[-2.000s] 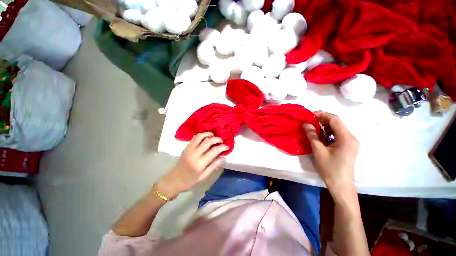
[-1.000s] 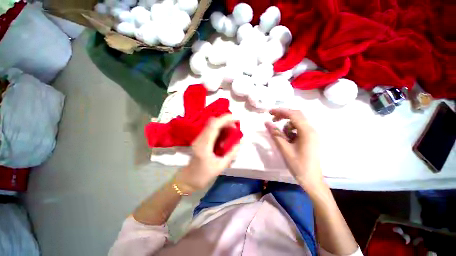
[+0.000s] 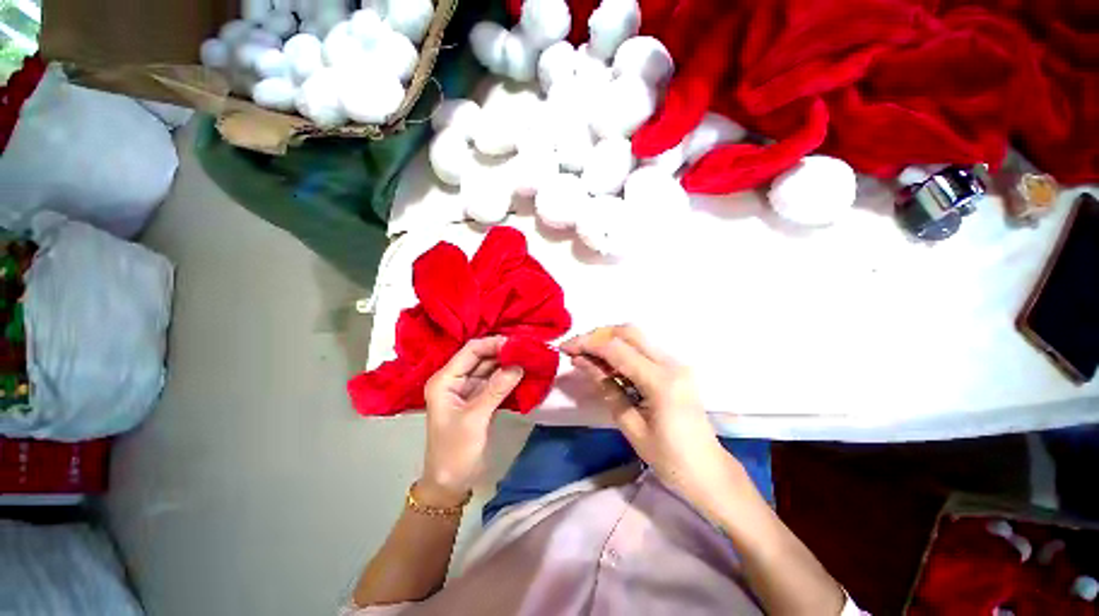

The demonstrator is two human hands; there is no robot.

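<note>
A red plush piece (image 3: 488, 295) with several petal-like points lies bunched at the table's near left corner. My left hand (image 3: 468, 391) pinches one red tip of it between thumb and fingers. My right hand (image 3: 639, 391) is just right of that tip, thumb and forefinger closed together on a thin glint that looks like a needle (image 3: 560, 349). Dark snips (image 3: 626, 388) show in the right palm. No thread can be made out. Loose white pom-poms (image 3: 563, 201) lie behind the plush piece.
A heap of red plush (image 3: 892, 84) covers the far right of the white table (image 3: 771, 325). A carton of pom-poms (image 3: 440, 60) is at upper left. A silver object (image 3: 942, 200), a small amber item (image 3: 1033, 193) and a phone (image 3: 1067, 289) lie at right. A carton (image 3: 944, 529) is low right.
The plush piece was spread flat, then gathered to the left, and is now bunched with one tip held up. My right hand let go of its right point and has come back beside the held tip.
</note>
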